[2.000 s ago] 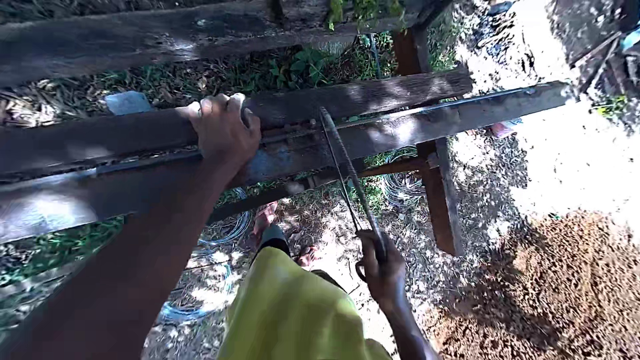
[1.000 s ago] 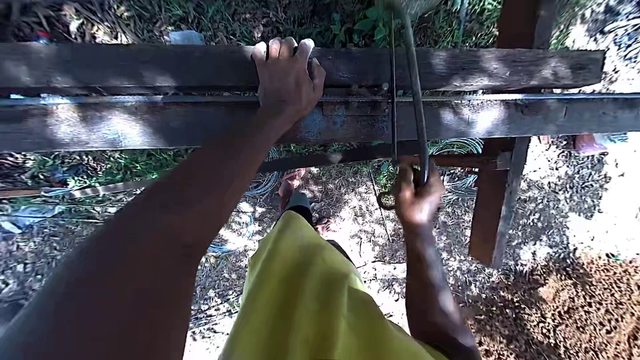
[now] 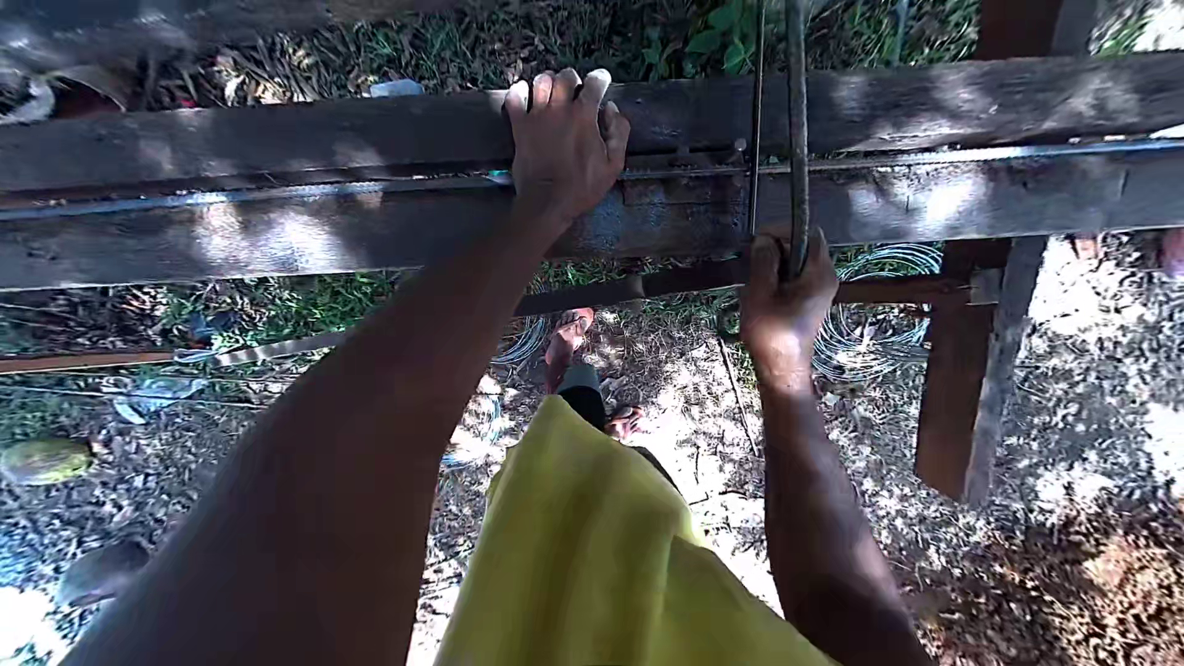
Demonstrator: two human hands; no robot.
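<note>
My left hand (image 3: 566,139) presses down on two long timber planks, its fingertips over the edge of the far plank (image 3: 305,139). A thin metal rod (image 3: 888,163) lies along the gap between the far plank and the near plank (image 3: 370,236), passing beneath my hand. My right hand (image 3: 788,296) is closed around the handle end of a hacksaw with a tubular bow frame (image 3: 797,120). Its narrow blade (image 3: 757,111) crosses the rod to the right of my left hand. The saw's far end is outside the view. A nail head (image 3: 740,145) shows beside the blade.
A wooden post (image 3: 962,370) stands under the planks at the right, with coiled wire (image 3: 874,314) beside it. A narrow strip (image 3: 592,294) runs below the near plank. My feet (image 3: 569,338) are on littered ground. A green husk (image 3: 44,461) lies at the left.
The hacksaw has moved back and forth across the planks and now reaches further toward the far side than two seconds ago. My left hand remains pressed on the planks. The view has turned and shifted.
</note>
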